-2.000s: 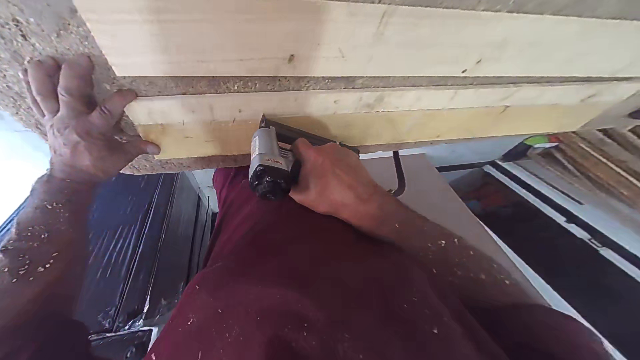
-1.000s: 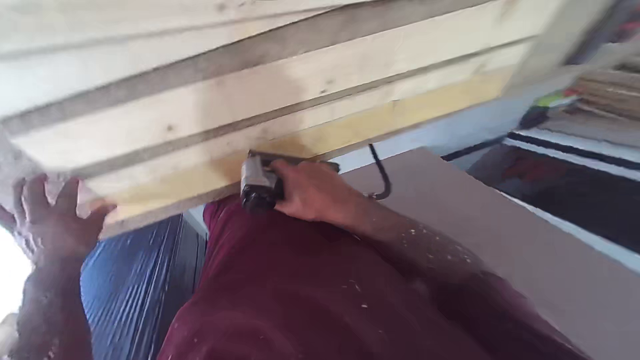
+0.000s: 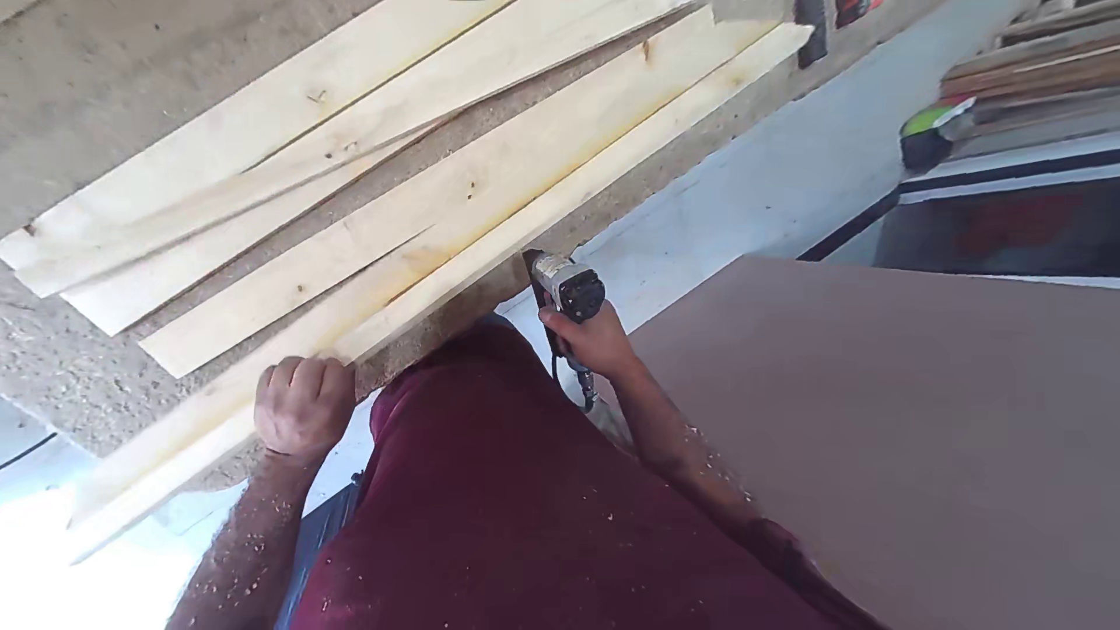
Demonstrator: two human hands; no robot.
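My right hand (image 3: 595, 337) grips a pneumatic nailer (image 3: 564, 284) with a silver body and black cap; its nose is close to the worktable's front edge. My left hand (image 3: 304, 404), its fingers curled, is closed over the nearest wooden board (image 3: 490, 262). This board lies slantwise along the front edge, and its lower left end sticks out past the table. Behind it lies another pale board (image 3: 367, 254) with a knot. The hidden fingertips of my left hand are behind the wood.
More pale boards (image 3: 289, 171) overlap farther back on the chipboard worktable (image 3: 52, 350). A large flat brown panel (image 3: 875, 420) is at the right, with stacked timber (image 3: 1032, 70) at the upper right. A black object (image 3: 811, 33) sits by the table's far end.
My left hand has gone from spread fingers at the board's end to a closed hold farther along it. The nailer has come away from the boards to the right. The view has turned.
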